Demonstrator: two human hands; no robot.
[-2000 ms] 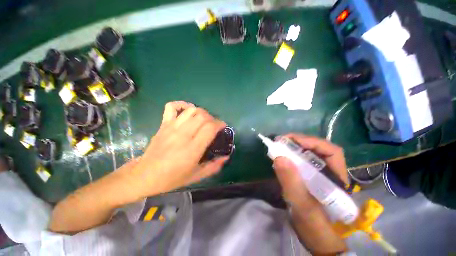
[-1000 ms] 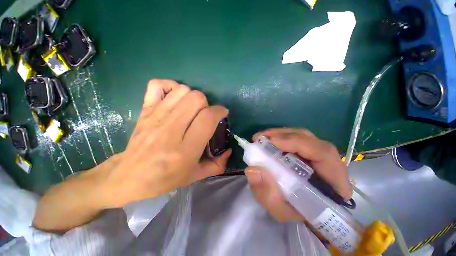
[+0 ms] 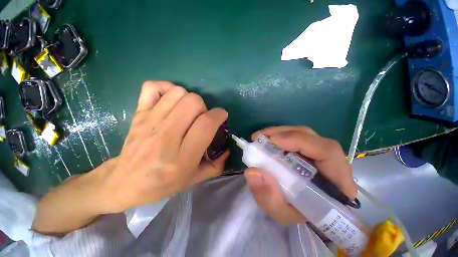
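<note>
My left hand (image 3: 160, 145) holds a small black watch housing (image 3: 219, 139) between thumb and fingers near the bench's front edge; the fingers cover much of it. My right hand (image 3: 296, 168) grips a translucent white dispensing syringe (image 3: 289, 183) with a printed label. The trigger switch (image 3: 300, 165) is on its upper side, with a black cable end behind. The needle tip (image 3: 234, 137) points left and is at the housing's right edge; I cannot tell if it touches. A yellow-orange adapter (image 3: 384, 240) is at the syringe's rear. No glue bead can be made out.
Several loose housings (image 3: 69, 46) with yellow-and-silver batteries (image 3: 48, 62) lie at the left on the green bench (image 3: 191, 40). A white paper piece (image 3: 325, 40) lies at upper right. The blue dispenser (image 3: 431, 65) with gauge stands far right, and a clear hose (image 3: 369, 100) curves down from it.
The syringe has come left and its needle has moved from apart to the housing's edge. The view has shifted downward and closer. In the last second there is only slight movement.
</note>
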